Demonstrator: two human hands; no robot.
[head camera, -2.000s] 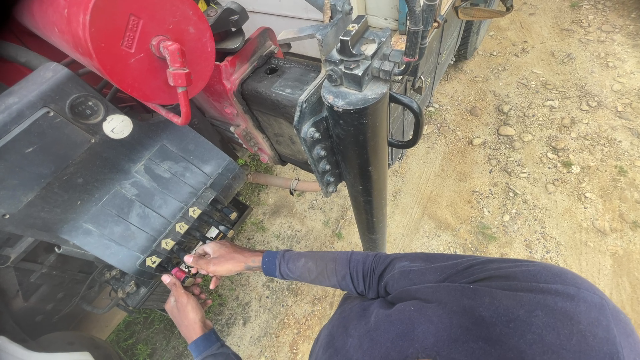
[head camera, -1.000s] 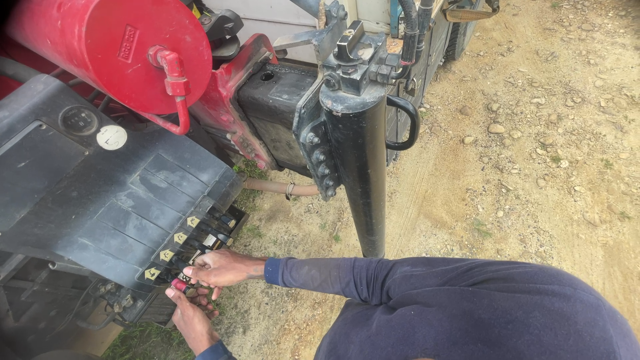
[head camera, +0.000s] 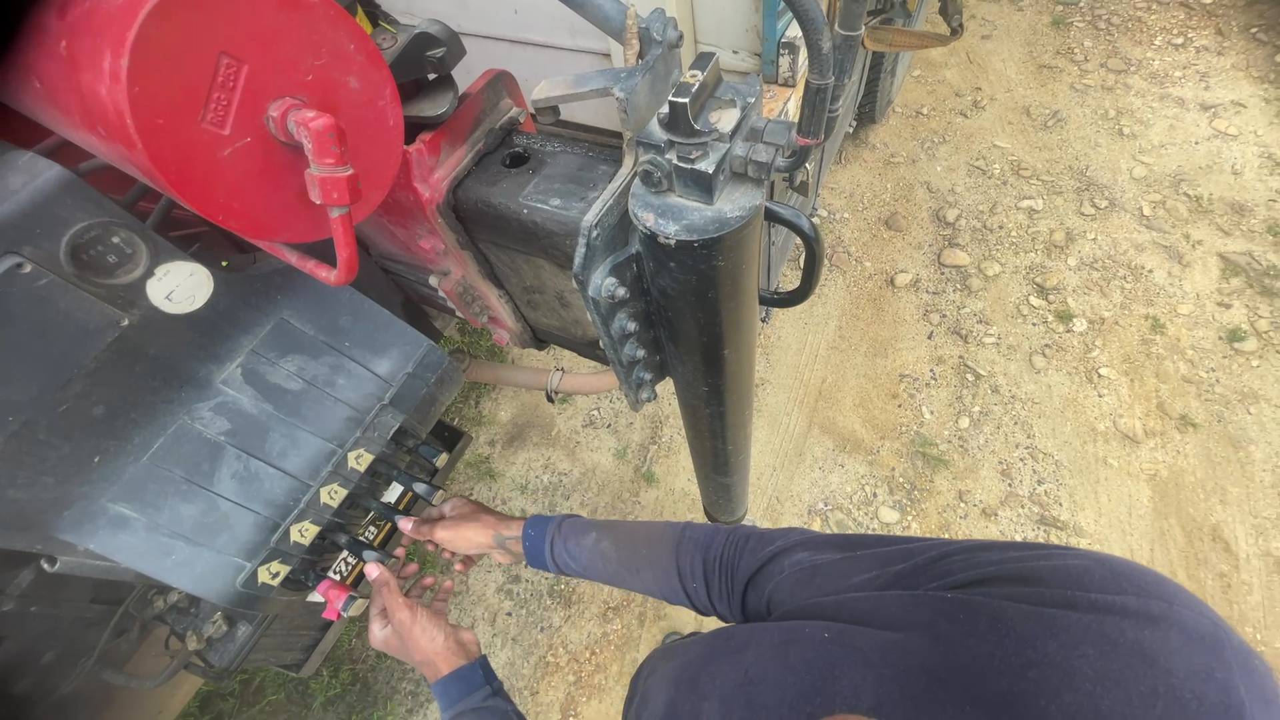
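A row of black control levers (head camera: 425, 490) projects from the lower edge of a dark control panel (head camera: 250, 400), beside yellow arrow plates (head camera: 303, 532). My left hand (head camera: 420, 625), lower in view, holds one lever's tip between thumb and fingers. My right hand (head camera: 465, 530), just above it, has its thumb on another lever and its fingers curled beneath. The lowest lever, with a pink-red wrap (head camera: 335, 597), stands free of both hands. The fingertips under the levers are partly hidden.
A black hydraulic stabilizer cylinder (head camera: 705, 350) with a loop handle (head camera: 805, 255) stands upright near the centre. A red tank (head camera: 230, 110) overhangs the panel. A hose (head camera: 530, 378) runs behind. Stony ground (head camera: 1000, 350) spreads to the right.
Both hands have shifted along the row, away from the red-wrapped lever. My left hand was at that lever before and has let it go.
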